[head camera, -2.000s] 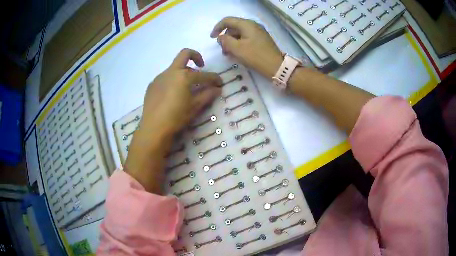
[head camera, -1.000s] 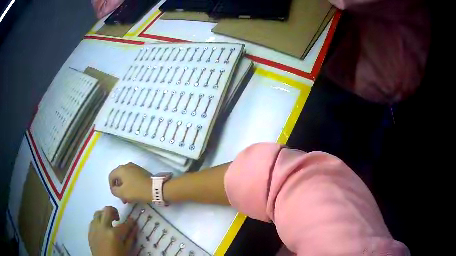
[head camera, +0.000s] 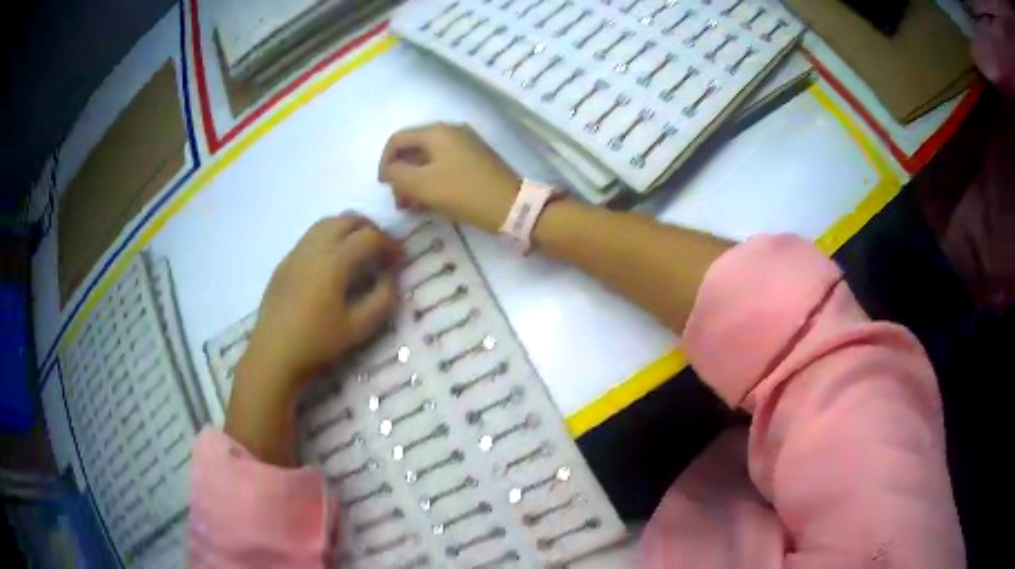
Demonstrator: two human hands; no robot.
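An off-white foam board point(head camera: 523, 383) lies flat before me, with rows of small wired components point(head camera: 450, 490) that have round metal ends joined by thin leads. My left hand point(head camera: 328, 291) is over the board's far part, its fingers curled and blurred, hiding some slots. My right hand point(head camera: 440, 178) is just past the board's far edge, thumb and index finger bent together. A pale pink watch band is on my right wrist. Whether either hand holds a component cannot be made out.
More filled foam boards are stacked at the upper right point(head camera: 623, 83) and at the left point(head camera: 128, 400). Another stack point(head camera: 278, 39) stands at the far side. Cardboard point(head camera: 120, 183) lies at the upper left and upper right. Yellow, red and blue tape divides the white tabletop point(head camera: 267, 189).
The camera view has swung back from the right-hand stack to the working board. The hands stay near the board's far end, with finger positions slightly changed.
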